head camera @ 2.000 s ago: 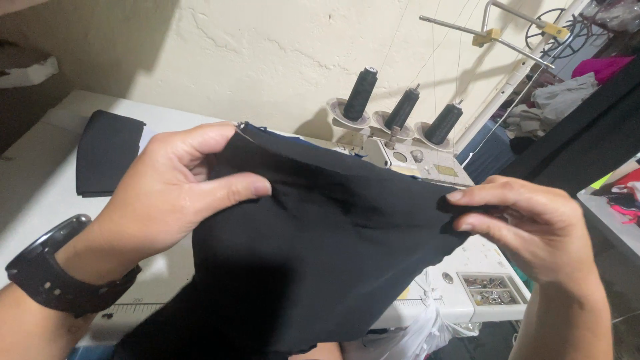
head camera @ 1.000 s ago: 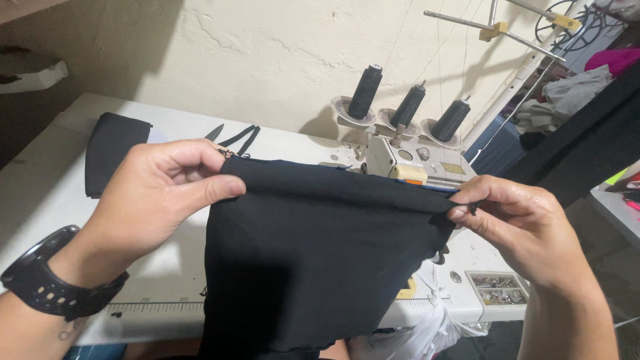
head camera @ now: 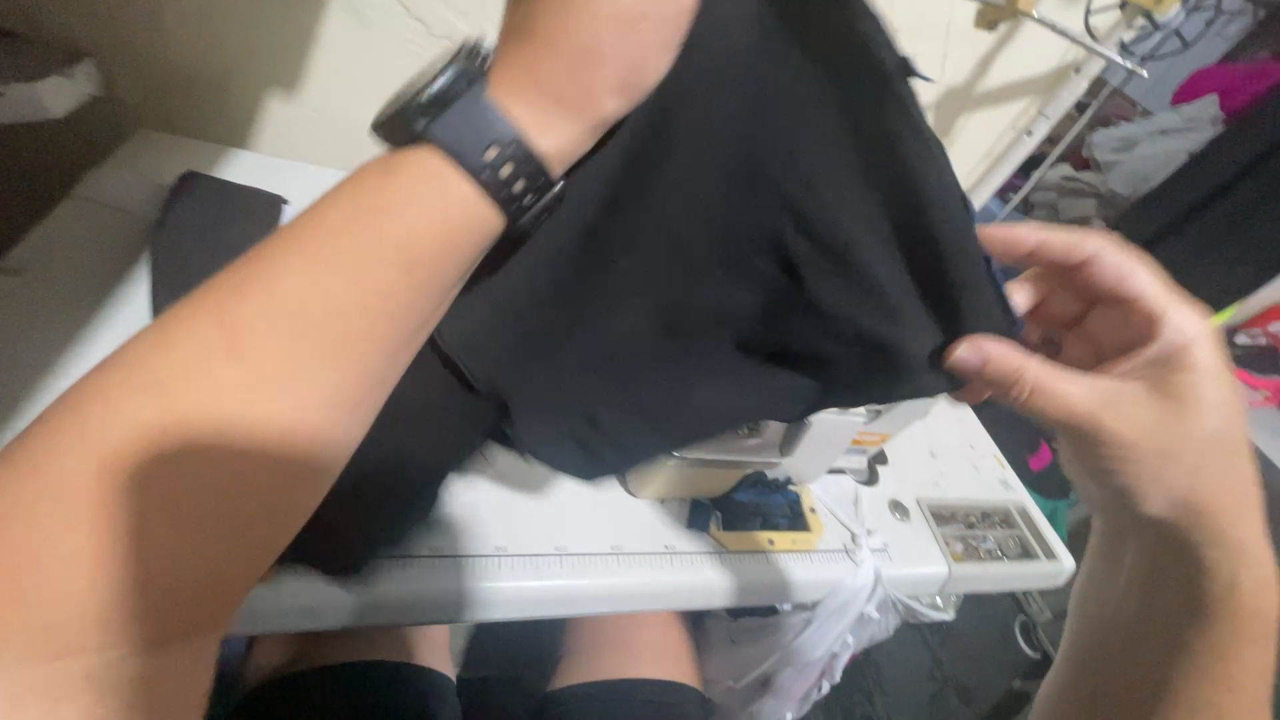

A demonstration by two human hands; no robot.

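Black fabric (head camera: 700,260) hangs in front of me, covering most of the sewing machine (head camera: 800,440); its lower left part lies over the white table's front edge. My left hand (head camera: 610,60) is raised at the top, cut off by the frame, its fingers hidden, with a black watch on the wrist. At the right border of the cloth, my right hand (head camera: 1090,320) pinches the edge between thumb and fingers. Another piece of dark folded fabric (head camera: 215,230) rests on the table to the left, behind my left forearm.
The white sewing table (head camera: 600,575) has a ruler strip along its front edge and a tray of small metal parts (head camera: 985,532) at its right corner. A white cloth bag (head camera: 800,640) hangs below. Piled clothes (head camera: 1150,140) are at the upper right.
My left hand has moved up and to the right, lifting that side of the black fabric. The cloth, earlier stretched between both hands, now hangs aslant and hides the thread cones.
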